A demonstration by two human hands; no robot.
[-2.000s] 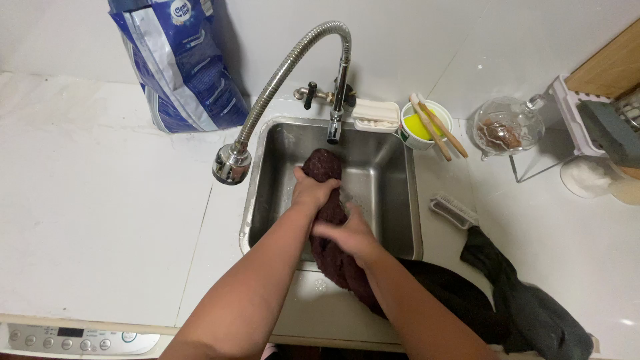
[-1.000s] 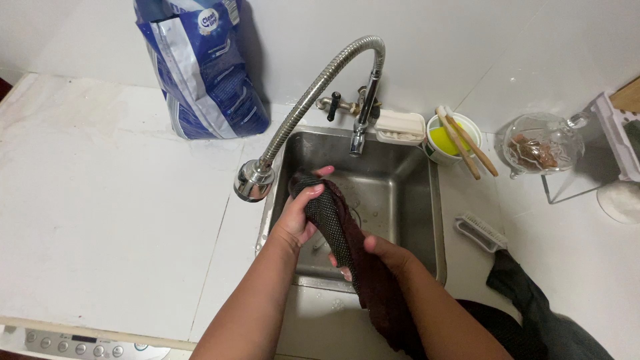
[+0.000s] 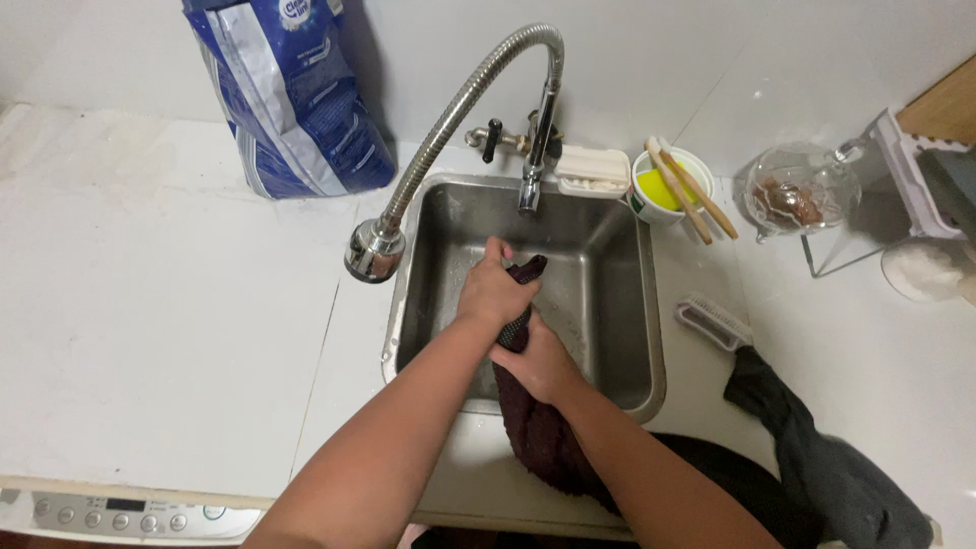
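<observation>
Over the stainless steel sink (image 3: 610, 290), both of my hands grip a dark maroon cloth (image 3: 534, 427) bunched into a narrow length. My left hand (image 3: 492, 290) is wrapped round it near the upper end, whose tip sticks out past the fingers. Just below, my right hand (image 3: 541, 362) holds it, and a dotted dark patch shows between the two. The cloth's lower part hangs over the sink's front rim onto the counter and passes behind my right forearm. A flexible-neck faucet (image 3: 442, 130) arches above the left side, and a short spout (image 3: 530, 191) points down at the back.
A blue detergent bag (image 3: 305, 107) leans on the wall at the left. Behind the sink are a soap box (image 3: 592, 171) and a tub (image 3: 671, 183) with wooden-handled brushes. On the right lie a scrub brush (image 3: 713, 322), dark cloths (image 3: 831, 457) and a glass dish (image 3: 797, 191).
My hands have drawn closer together on the cloth, and my left hand now covers much of the dotted part that showed a second ago.
</observation>
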